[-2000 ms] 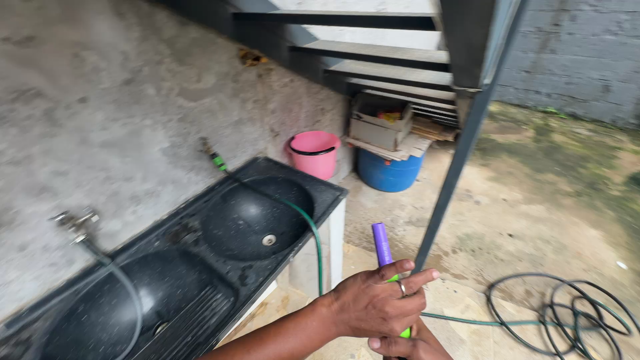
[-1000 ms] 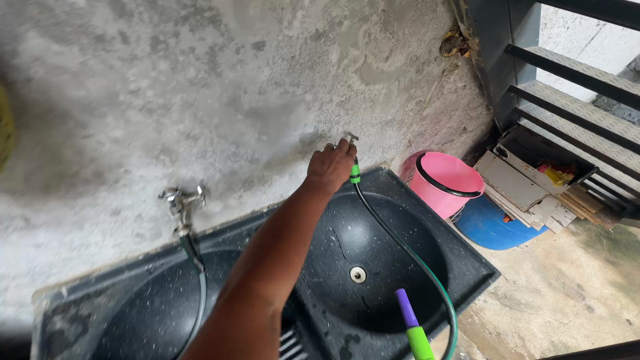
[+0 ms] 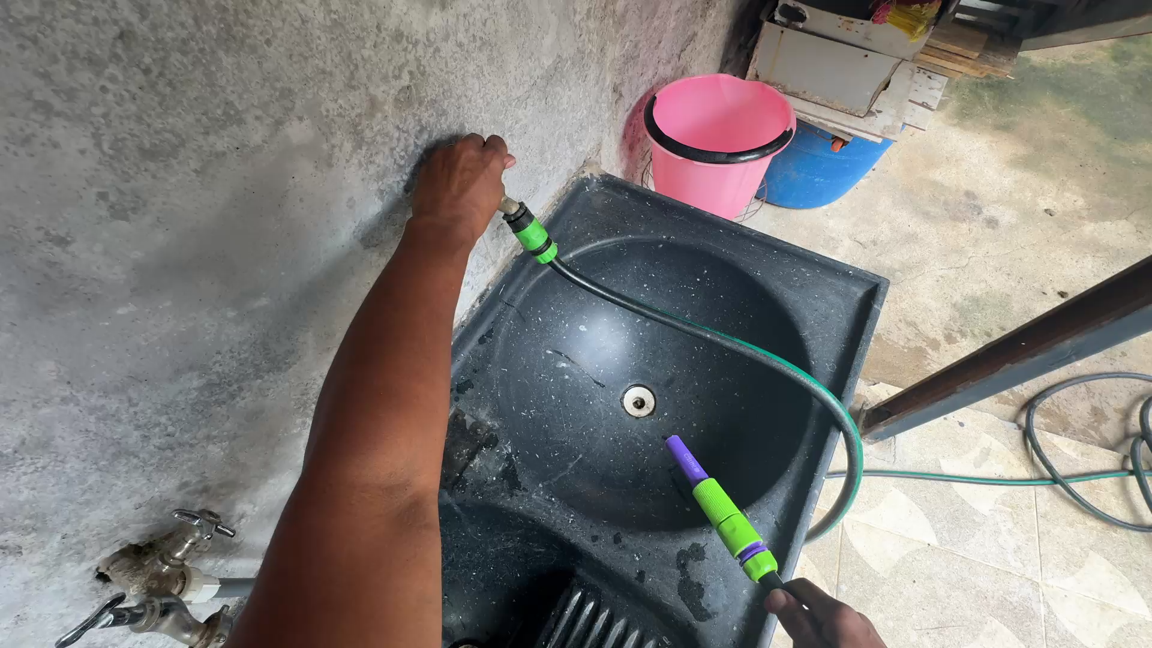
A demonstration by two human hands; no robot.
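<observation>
My left hand (image 3: 461, 184) is closed around the wall tap, whose handle it hides; only the spout (image 3: 509, 205) shows. A green and black hose connector (image 3: 533, 236) joins that spout to a dark green hose (image 3: 702, 335), which arcs over the round basin (image 3: 576, 450) of a black speckled sink. At the lower right, my right hand (image 3: 823, 615) grips the hose just behind a green and purple spray nozzle (image 3: 727, 517). The nozzle points toward the white drain (image 3: 638, 401). No water is seen coming out.
Metal taps (image 3: 171, 576) stick out of the wall at lower left. A ribbed washboard (image 3: 598, 621) lies beside the basin. Beyond the sink stand a pink bucket (image 3: 711, 180) and a blue drum (image 3: 823, 166) with boards. A metal post (image 3: 1008, 351) and coiled hose (image 3: 1089, 450) are right.
Two seconds ago both hands were together at the nozzle; one second ago my left hand had reached the wall tap, where it remains. The view has swung toward the sink and moved closer.
</observation>
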